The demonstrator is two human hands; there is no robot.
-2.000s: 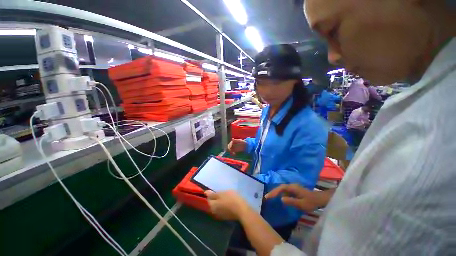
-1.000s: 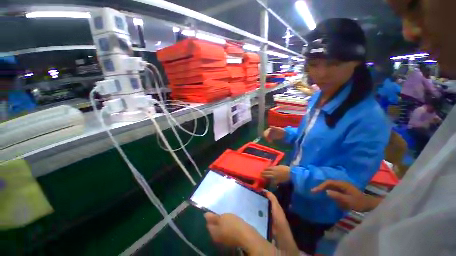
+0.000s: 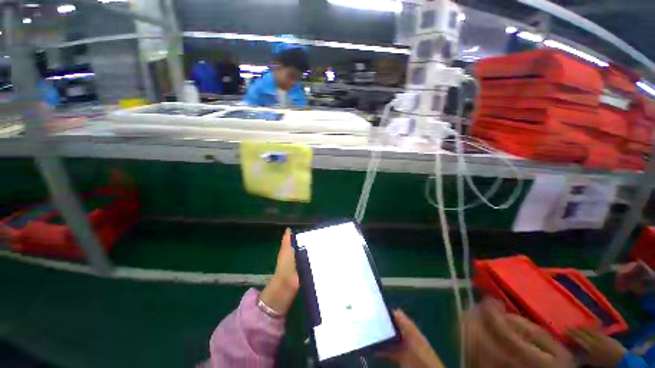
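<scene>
A black-framed tablet with a lit white screen is held up over the green line surface, tilted. A small green mark shows low on its screen. My left hand, in a pink sleeve with a bracelet at the wrist, grips the tablet's left edge. My right hand holds its lower right corner and is cut off by the bottom edge of the picture. The fingers behind the tablet are hidden.
Red trays lie at the right, with other people's hands at them. The raised shelf bears white trays, a socket tower and stacked red trays. White cables hang down right of the tablet. A metal post stands left.
The view has swung left to face the shelf. The tablet is now upright in front of me, held by both hands. The neighbouring people have moved to the right edge of view.
</scene>
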